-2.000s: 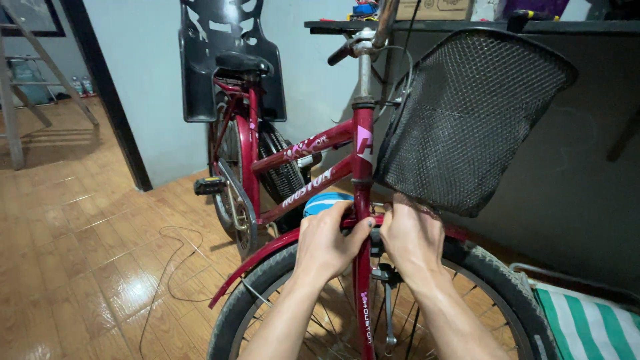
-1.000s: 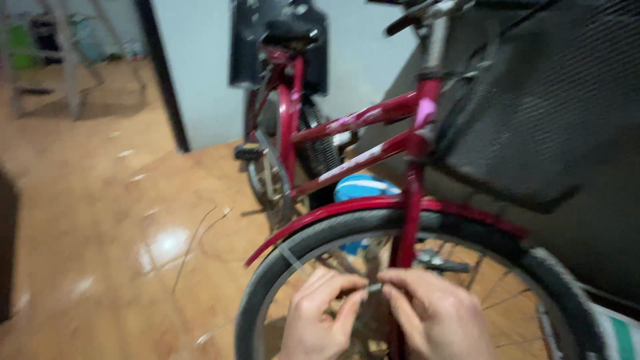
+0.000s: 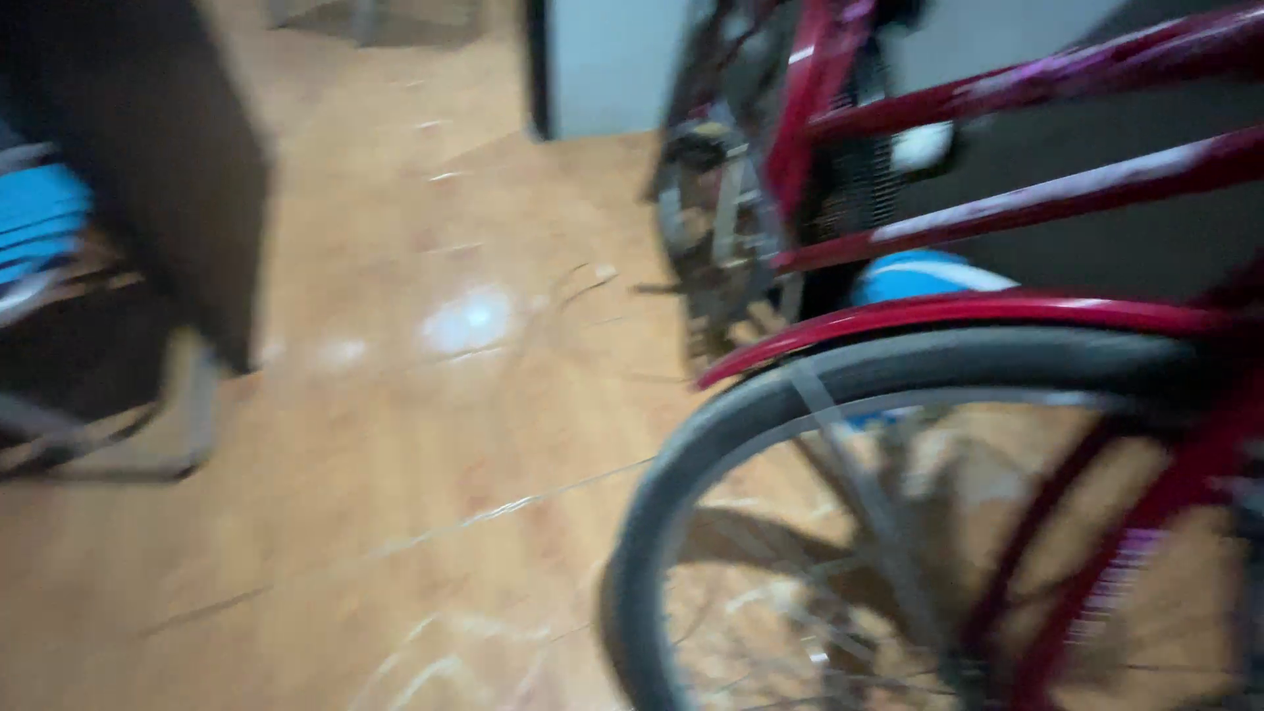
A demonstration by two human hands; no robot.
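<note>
Neither my left hand nor my right hand shows in the head view. A red bicycle fills the right side, blurred by motion. Its front tire (image 3: 652, 523) stands on the right of centre, under a red front fender (image 3: 948, 311). The red fork (image 3: 1106, 583) runs down to the hub at the lower right. White-marked red frame tubes (image 3: 1047, 193) slope across the upper right. The crank and chainring (image 3: 726, 197) are behind the fender's tip. The handlebar and basket are outside the view.
A blue and white round object (image 3: 918, 276) lies behind the fender. On the left are a dark panel (image 3: 188, 178), a blue slatted item (image 3: 39, 217) and a pale metal-like frame (image 3: 188, 425). A thin cord (image 3: 583, 286) lies on the tiled floor (image 3: 444, 425).
Both hands were at the fork crown, then held a small thing together in front of the wheel; now they are out of sight. The view has swung left and down.
</note>
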